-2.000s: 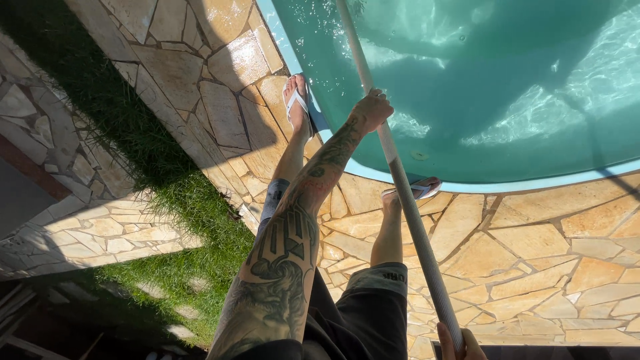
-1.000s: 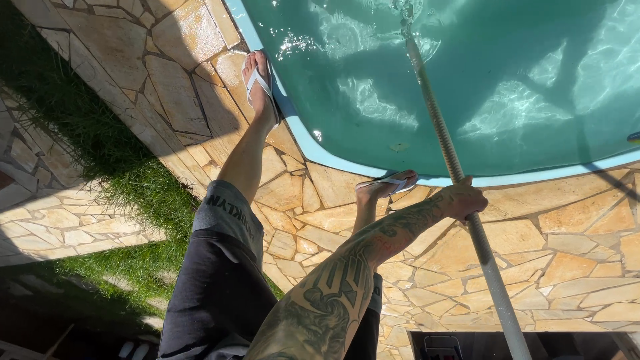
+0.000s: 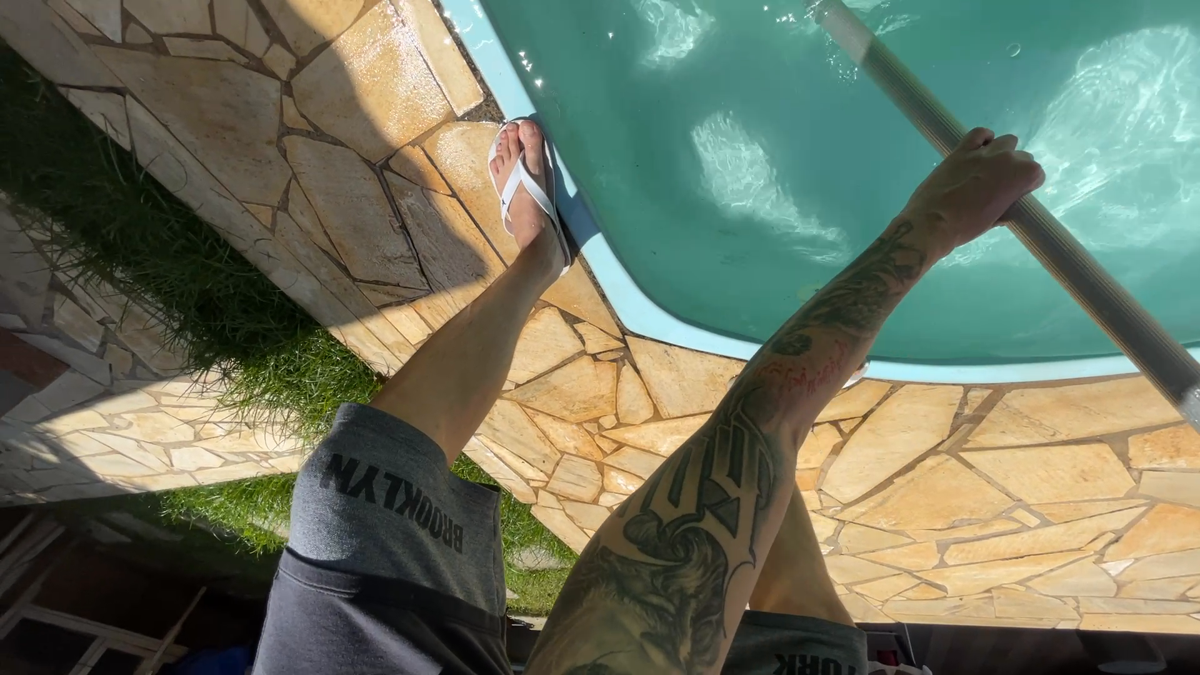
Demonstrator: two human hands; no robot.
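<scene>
My left hand, at the end of a tattooed forearm, is closed around a long ribbed metal pole at the upper right. The pole slants from the top edge, over the swimming pool's water, to the right edge. Its upper part reaches the water near the top; what is at its far end is out of view. My right hand is not in view.
A light blue pool rim curves past my foot in a white flip-flop. My other foot is mostly hidden behind the forearm. Irregular stone paving surrounds the pool, with a grass strip at left.
The pole's angle has changed, and its lower end now leaves at the right edge. Two seconds ago another hand held it near the bottom edge; that hand is out of view now.
</scene>
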